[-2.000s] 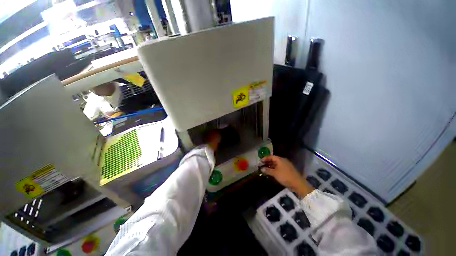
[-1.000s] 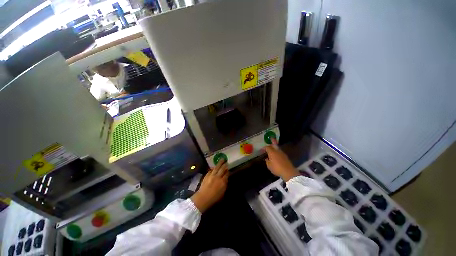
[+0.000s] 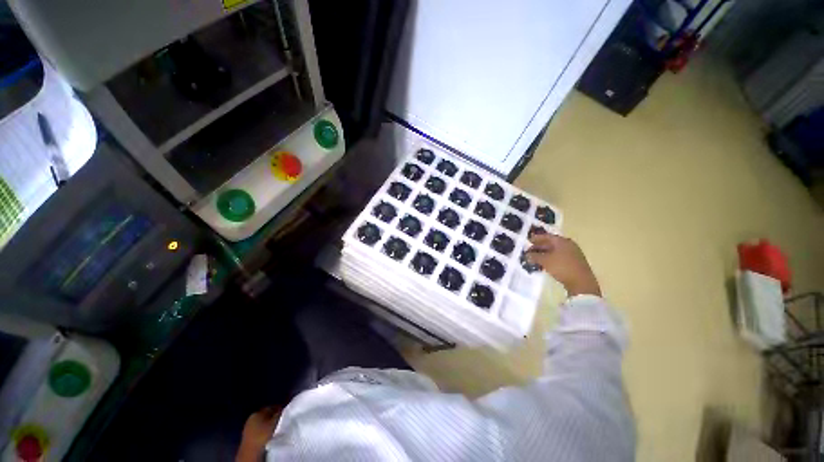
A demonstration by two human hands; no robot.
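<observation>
A white blister tray (image 3: 517,309) tops a thick stack at my right side. Most of its pockets hold black round units (image 3: 465,253); pockets at its near right corner are bare. My right hand (image 3: 565,262) reaches over the tray's right edge, its fingertips closed around a black unit (image 3: 530,261) at its pocket and partly covering it. My left hand (image 3: 257,431) is low at the bottom edge, small, dark and partly hidden by the sleeve; its fingers and any held thing cannot be made out.
The right press (image 3: 271,176) stands upper left, a dark block in its open bay, with green buttons and a red stop. A grey box with a screen (image 3: 90,244) and the left press's panel (image 3: 68,377) are at left. A white panel stands behind the tray. A red bin (image 3: 764,262) is far right.
The view has swung right and down. Both hands have left the right press's green buttons; my right hand is now at the tray stack, my left hand low near my lap.
</observation>
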